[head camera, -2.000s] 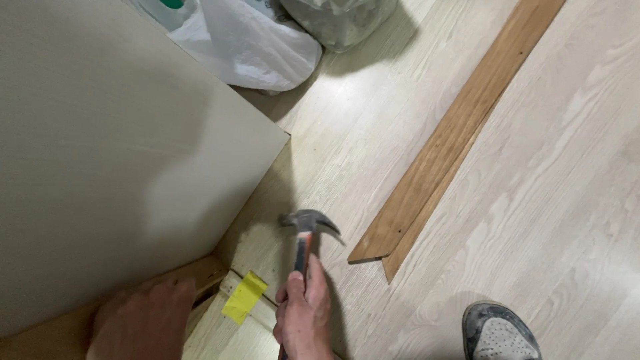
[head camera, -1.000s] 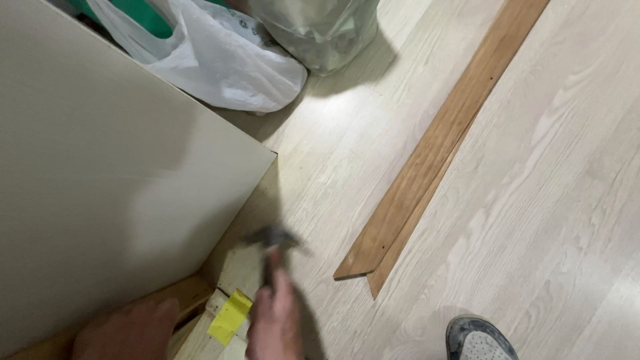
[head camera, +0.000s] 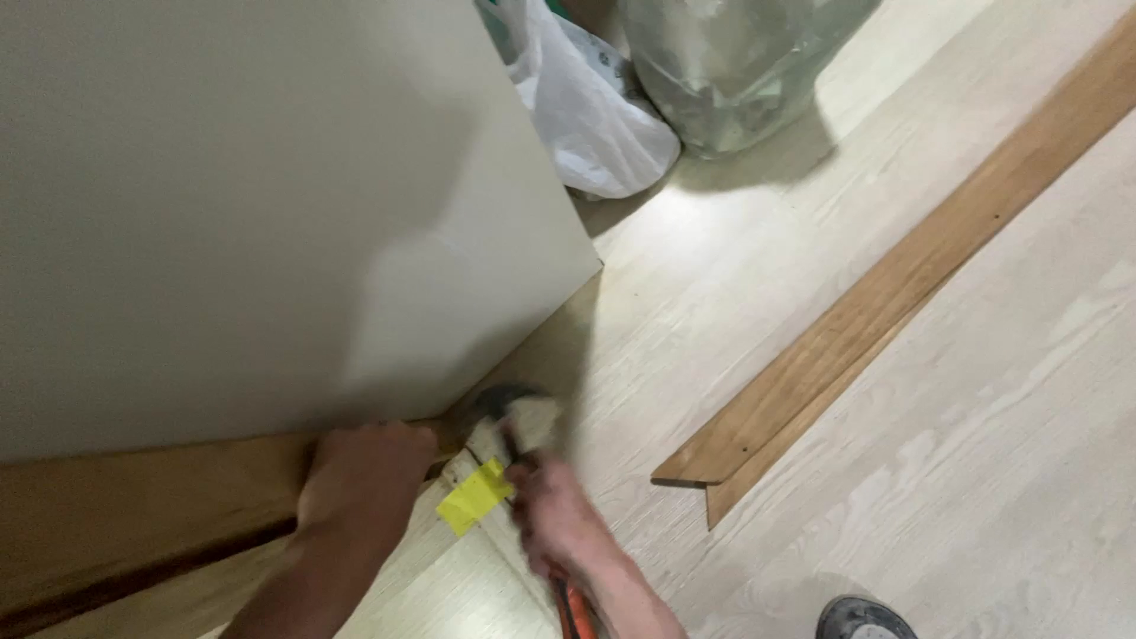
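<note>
My right hand (head camera: 555, 510) is closed around the handle of a claw hammer (head camera: 510, 404), whose dark head is blurred near the lower corner of a large pale panel (head camera: 293, 222). Part of the orange and black handle shows below my fist. My left hand (head camera: 373, 461) rests on a brown wooden board (head camera: 151, 506) along the panel's bottom edge; its fingertips are hidden, and whether they grip the board is unclear. Between and below the hands, a piece of yellow tape (head camera: 473, 499) sticks to pale wood-look flooring.
Two brown wooden trim strips (head camera: 852, 328) with angled ends lie overlapping on the floor at the right. A white plastic bag (head camera: 603, 133) and a filled translucent bag (head camera: 737, 80) stand beyond the panel. A shoe (head camera: 861, 619) shows at the bottom right.
The hammer in my right hand has moved closer to the panel's lower corner and my left hand. My left hand stays on the board. The view has shifted, with more of the panel showing.
</note>
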